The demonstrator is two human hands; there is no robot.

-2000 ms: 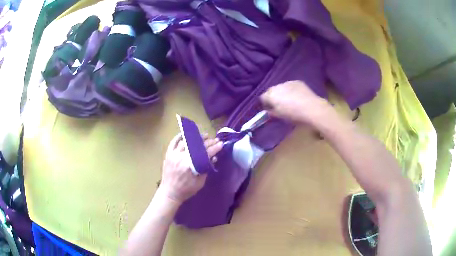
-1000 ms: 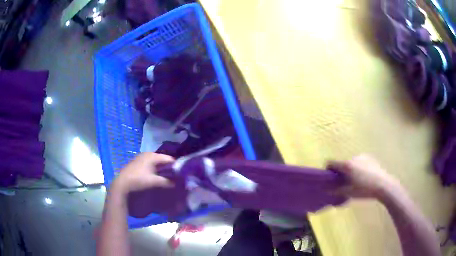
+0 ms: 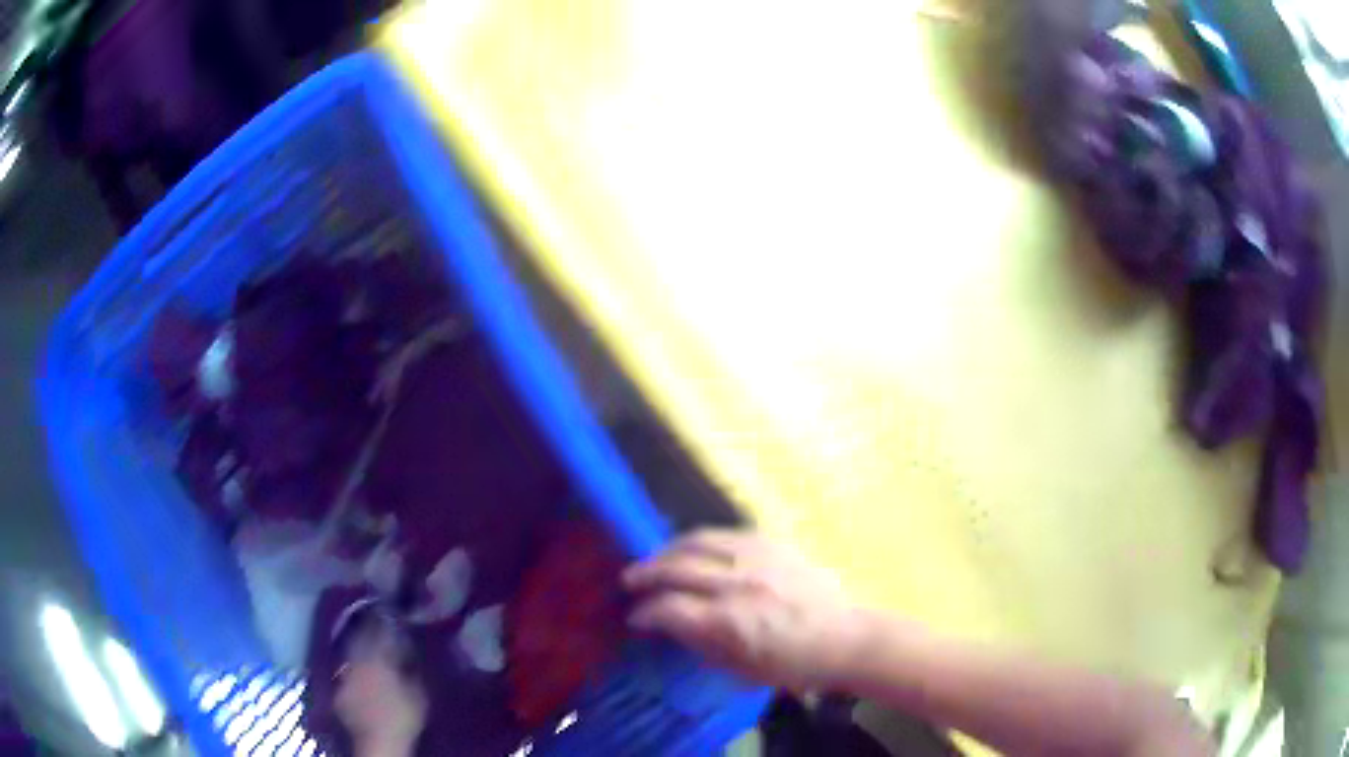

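A blue plastic basket [image 3: 503,318] fills the left side of the picture, holding dark purple and red cloth [image 3: 555,621]. A purple bundle [image 3: 333,621] with white ties lies low in the basket. My left hand [image 3: 377,703] is small and blurred, down inside the basket at this bundle; its fingers are hidden, so its grip cannot be told. My right hand [image 3: 725,592] is at the basket's near right rim with its fingers bent over it. No cloth shows in it; whether it grips the rim is unclear.
The yellow table [image 3: 888,340] runs along the basket's right side, its edge close to the rim. Purple rolled bundles with pale bands [image 3: 1169,192] lie on its far right. Dark purple cloth [image 3: 163,74] is at the upper left.
The purple bundle held between both hands has gone down into the basket. My right hand has let go of its end and moved to the rim. The view has shifted, with the basket further left.
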